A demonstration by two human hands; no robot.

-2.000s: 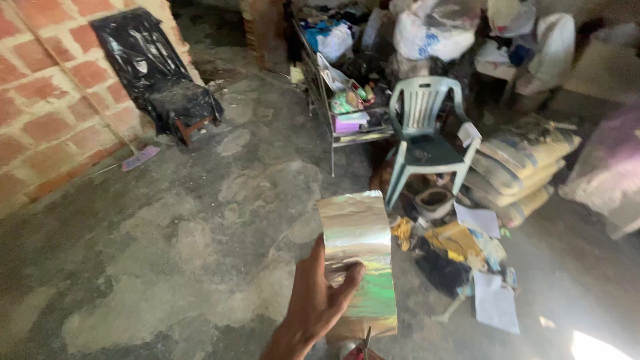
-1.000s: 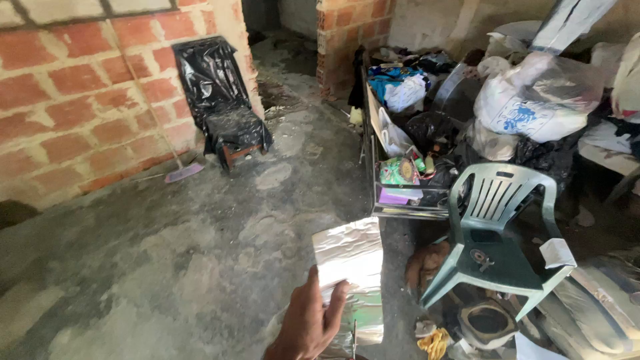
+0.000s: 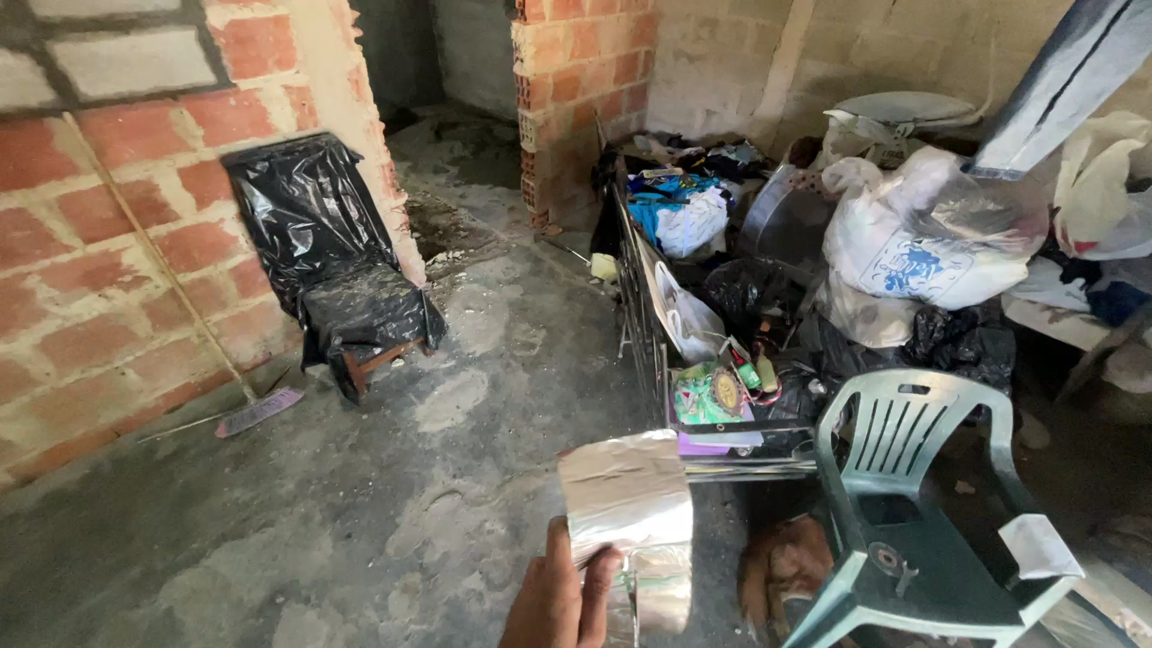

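Note:
My left hand (image 3: 565,589) rises from the bottom edge and pinches a creased strip of shiny silver foil (image 3: 625,504) between thumb and fingers. The foil stands roughly upright, its top bent over slightly. A thin metal blade (image 3: 633,594), seemingly of scissors, shows against its lower part at a slit; its handles are out of frame. My right hand is not visible.
A green plastic chair (image 3: 940,576) stands at right, with a brown animal (image 3: 792,567) low beside it. Behind are a metal frame (image 3: 751,470) full of clutter and bulging plastic bags (image 3: 936,243). A plastic-covered chair (image 3: 333,243) and a broom (image 3: 261,412) are near the brick wall.
The view has swung up and toward the doorway. My left hand still holds the foil. The scissors' reddish handle, seen two seconds ago at the bottom edge, is out of frame.

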